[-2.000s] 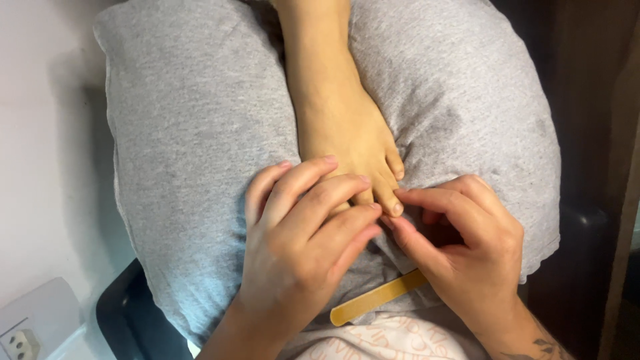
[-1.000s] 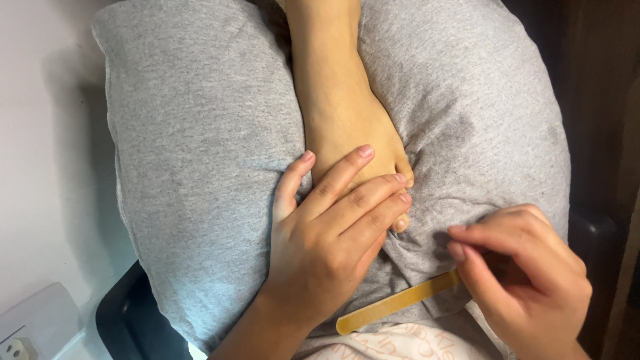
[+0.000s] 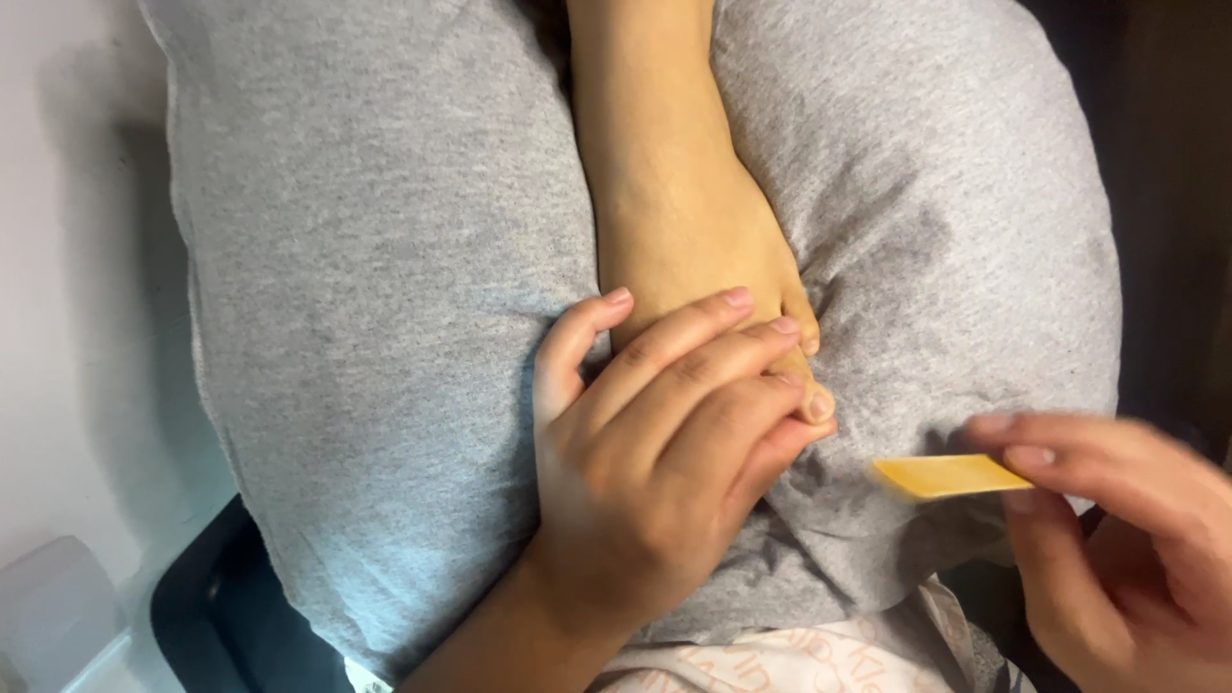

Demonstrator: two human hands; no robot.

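Note:
A person's bare foot (image 3: 683, 212) rests on a grey cushion (image 3: 385, 212), toes pointing down the view. My left hand (image 3: 654, 443) lies over the front of the foot and grips the toes, with the thumb under one toe whose nail shows beside my fingertips. Some of the other toes are hidden by my fingers. To the right, my right hand (image 3: 1107, 520) holds a yellow nail file (image 3: 948, 476) between thumb and fingers, its free end pointing left toward the toes but apart from them. The file is slightly blurred.
A white wall with a socket plate (image 3: 58, 606) is on the left. A black armrest or chair part (image 3: 231, 606) stands below it, beside the cushion. White patterned cloth (image 3: 799, 659) lies at the bottom edge. The right side is dark.
My right hand has left the toes and picked up the yellow file, which lay on the cushion near the patterned cloth in the earlier frames. My left hand stays on the foot.

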